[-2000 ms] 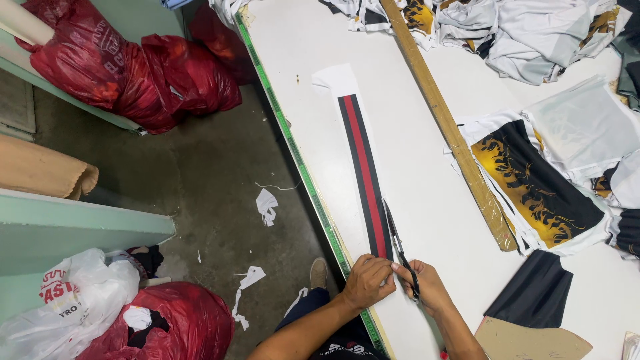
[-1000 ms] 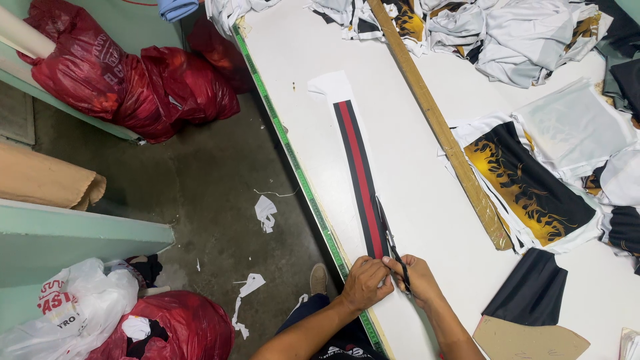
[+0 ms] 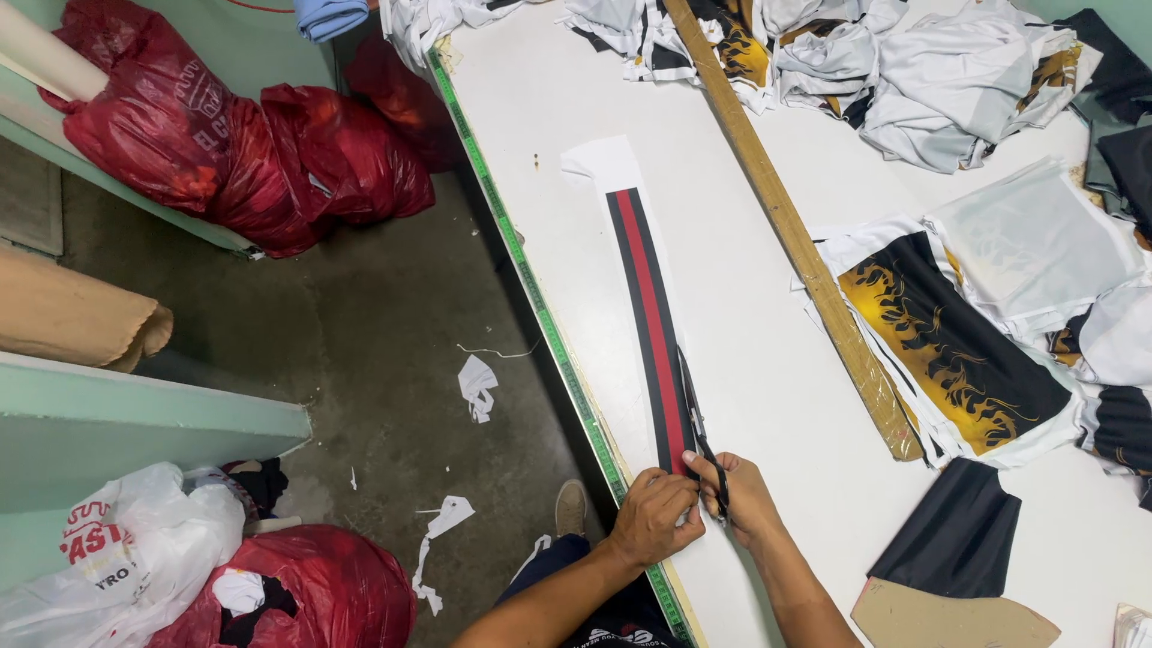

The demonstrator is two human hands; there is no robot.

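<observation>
A white fabric strip with a red band between two black bands (image 3: pixel 650 315) lies lengthwise on the white table near its left edge. My left hand (image 3: pixel 659 515) grips the strip's near end, fingers bunched on it. In my right hand (image 3: pixel 740 495) are black-handled scissors (image 3: pixel 693 409), their long blades pointing away along the strip's right side. The thumb of my right hand touches the striped fabric beside my left fingers. Whether the blades are parted is hard to tell. The strip's far end is plain white, with a flap folded to the left.
A green measuring tape (image 3: pixel 540 306) runs along the table edge (image 3: pixel 616 450). Right of the strip lie a long wooden ruler (image 3: pixel 801 243), flame-printed fabric panels (image 3: pixel 954 351), a black fabric piece (image 3: pixel 949 531) and a tan pattern piece (image 3: pixel 945 616). Red plastic bags (image 3: pixel 333 153) stand on the floor.
</observation>
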